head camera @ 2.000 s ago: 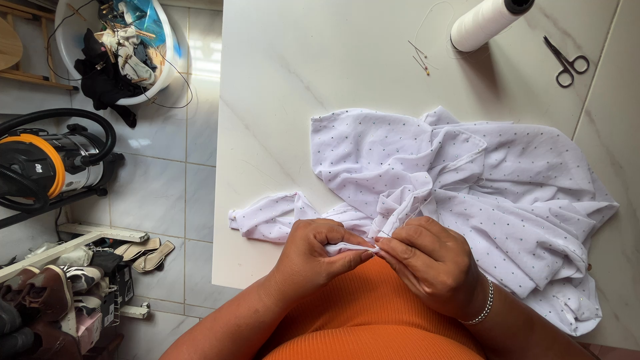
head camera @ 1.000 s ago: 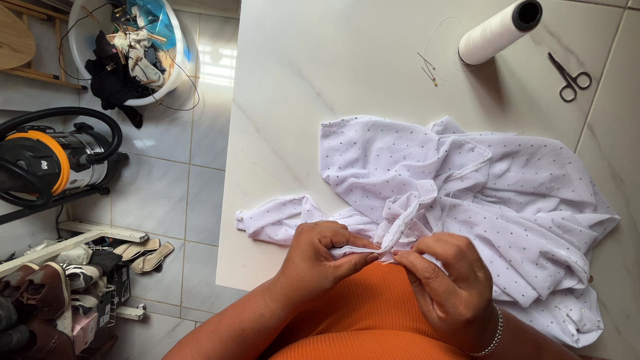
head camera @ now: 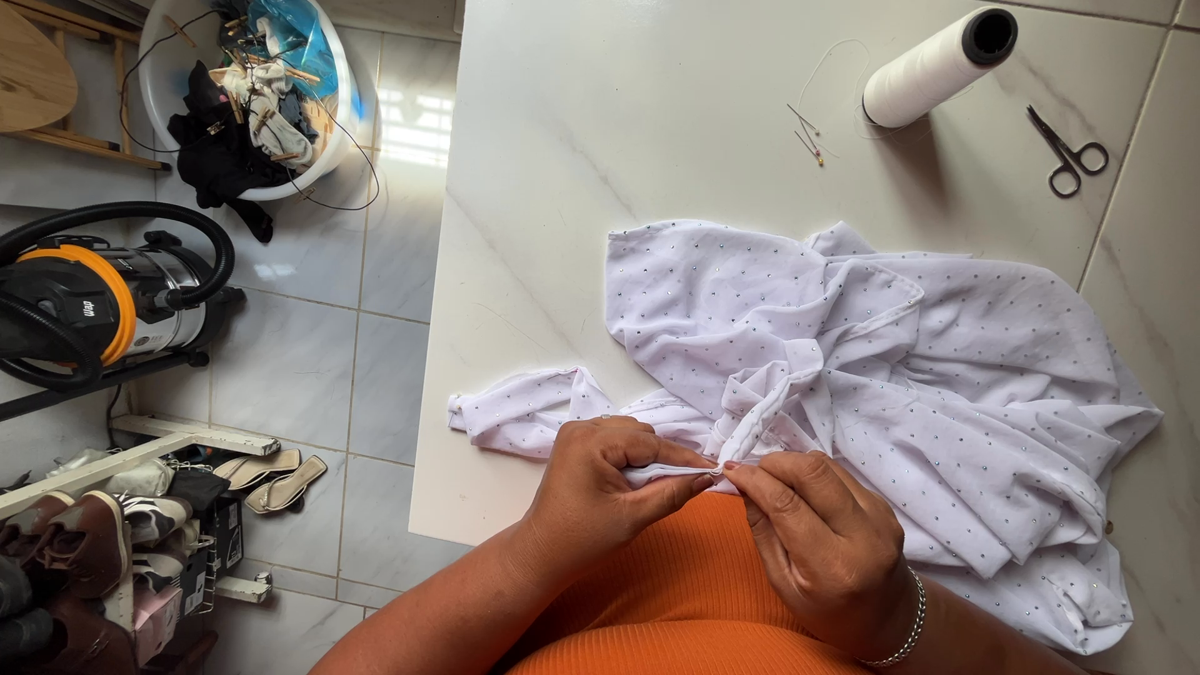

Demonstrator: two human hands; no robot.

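Note:
A white garment dotted with small shiny studs lies bunched over the tabletop. Its folded edge is pinched between the thumb and fingers of my left hand. My right hand, with a chain bracelet at the wrist, meets the same edge with thumb and forefinger closed at the fabric; whether a needle is between them is too small to tell. A cone of white thread stands beyond the garment. Several pins or needles with a loose thread lie left of it, and small scissors lie to its right, blades apart.
The pale marble-look table ends at my left. Past that edge, on the tiled floor, are a white tub with clothes and clothespins, a vacuum cleaner, a shoe rack with shoes, and a pair of sandals.
A second ago my right hand was a little apart from my left; its fingertips are now back against the fabric beside the left fingertips. My left hand keeps its pinch.

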